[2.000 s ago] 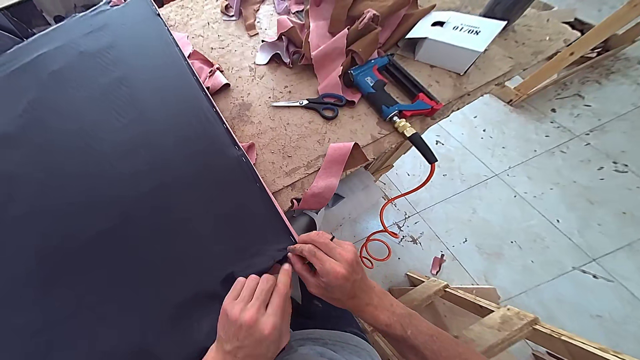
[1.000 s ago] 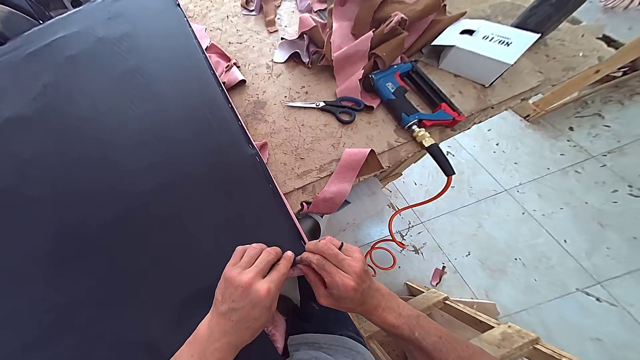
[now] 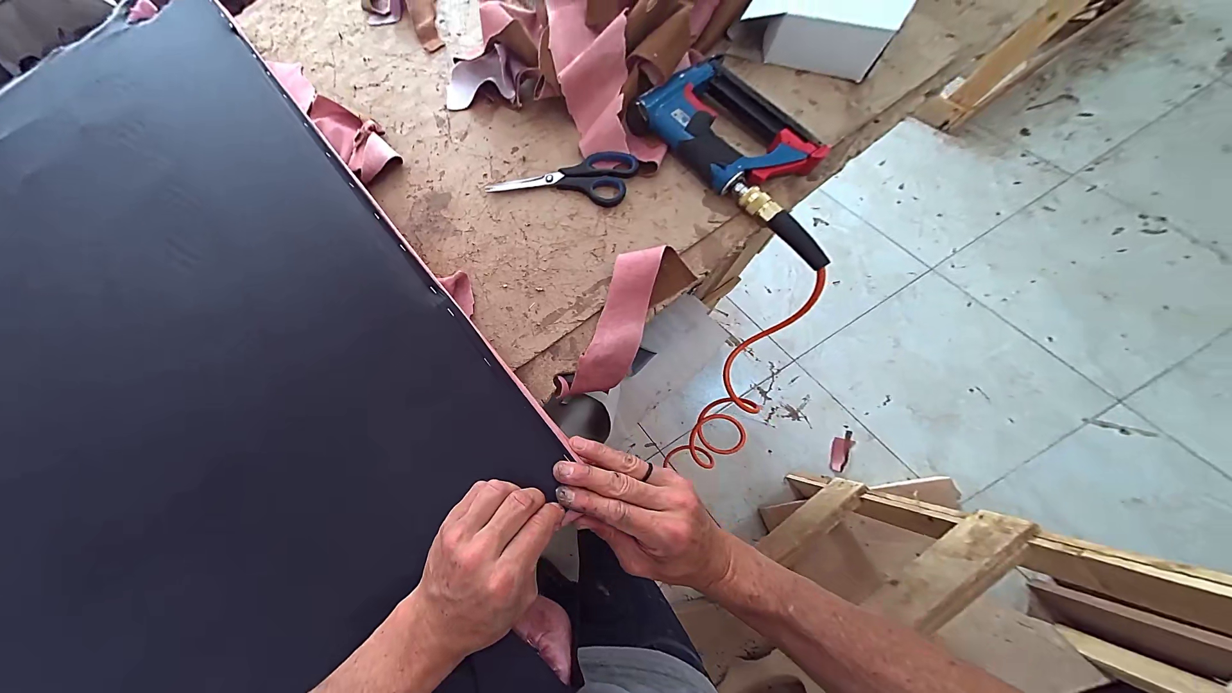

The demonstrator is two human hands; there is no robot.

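A large panel covered in black fabric (image 3: 241, 337) fills the left side, with a row of staples along its pink-trimmed edge. At its near corner, my left hand (image 3: 491, 558) pinches the edge material between thumb and fingers. My right hand (image 3: 645, 510), with a dark ring, touches it at the same corner, fingers on the fabric and pink edge. A pink upholstery flap (image 3: 547, 633) hangs below my left hand. Scissors (image 3: 568, 179) lie on the worktable beyond, beside a blue and red pneumatic staple gun (image 3: 722, 130). What lies beneath my fingertips is hidden.
Pink and brown offcuts (image 3: 587, 58) are heaped on the worktable (image 3: 452, 221), near a white box (image 3: 828, 38). A curled pink strip (image 3: 621, 318) hangs at the table's edge. An orange coiled air hose (image 3: 736, 366) drops toward the tiled floor. Wooden frames (image 3: 982, 549) stand at lower right.
Both hands stay at the panel's near corner, while their fingers have shifted along it. A pink flap, not seen two seconds ago, shows below my left hand. The view has shifted somewhat.
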